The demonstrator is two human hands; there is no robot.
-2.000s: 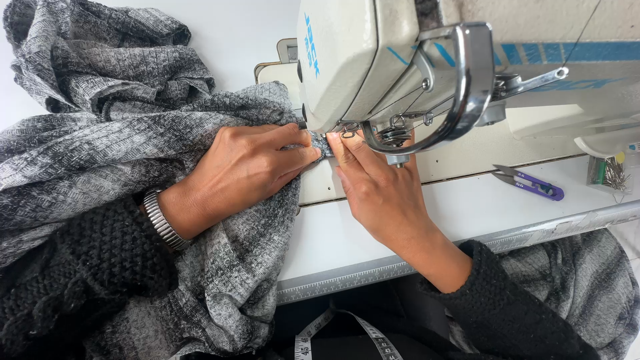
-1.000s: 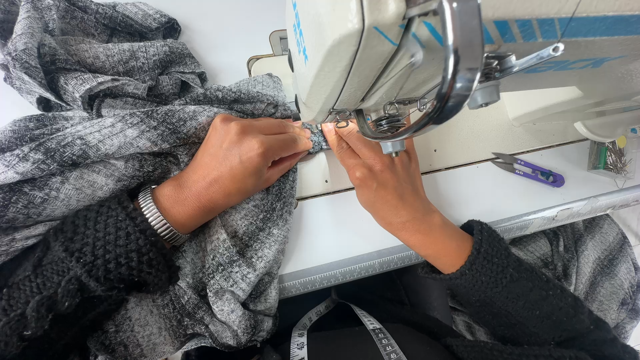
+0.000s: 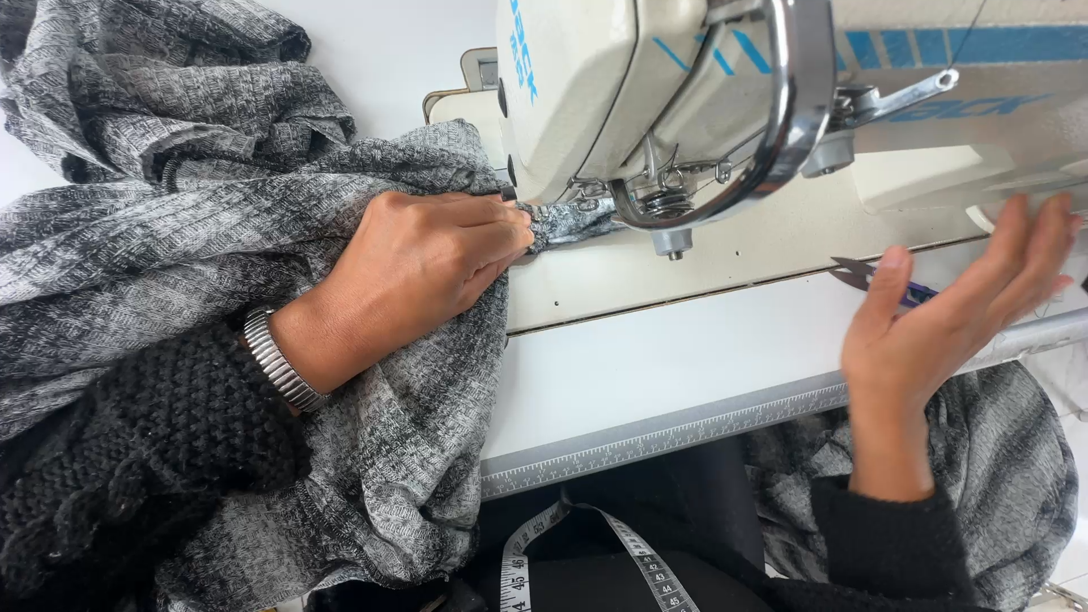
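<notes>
My left hand (image 3: 425, 255) presses and grips the edge of a grey knit fabric (image 3: 408, 425) close to the needle area of a Jack sewing machine (image 3: 578, 93). A narrow strip of the fabric runs on under the machine head; the presser foot is hidden behind it. My right hand (image 3: 960, 297) is raised over the right part of the table, fingers spread and slightly blurred, with nothing seen in it. Behind it, purple-handled thread snips (image 3: 918, 294) lie on the table, partly covered by the thumb.
The table's front edge bears a ruler strip (image 3: 663, 432). A measuring tape (image 3: 650, 565) hangs at my front. More fabric is heaped at the upper left, and grey fabric (image 3: 1003, 459) hangs below the table at right. The machine's metal guard (image 3: 799, 110) juts out above the bed.
My right hand has left the fabric by the needle and moved right, over the snips. My left hand remains on the fabric. The fabric strip under the machine head now shows.
</notes>
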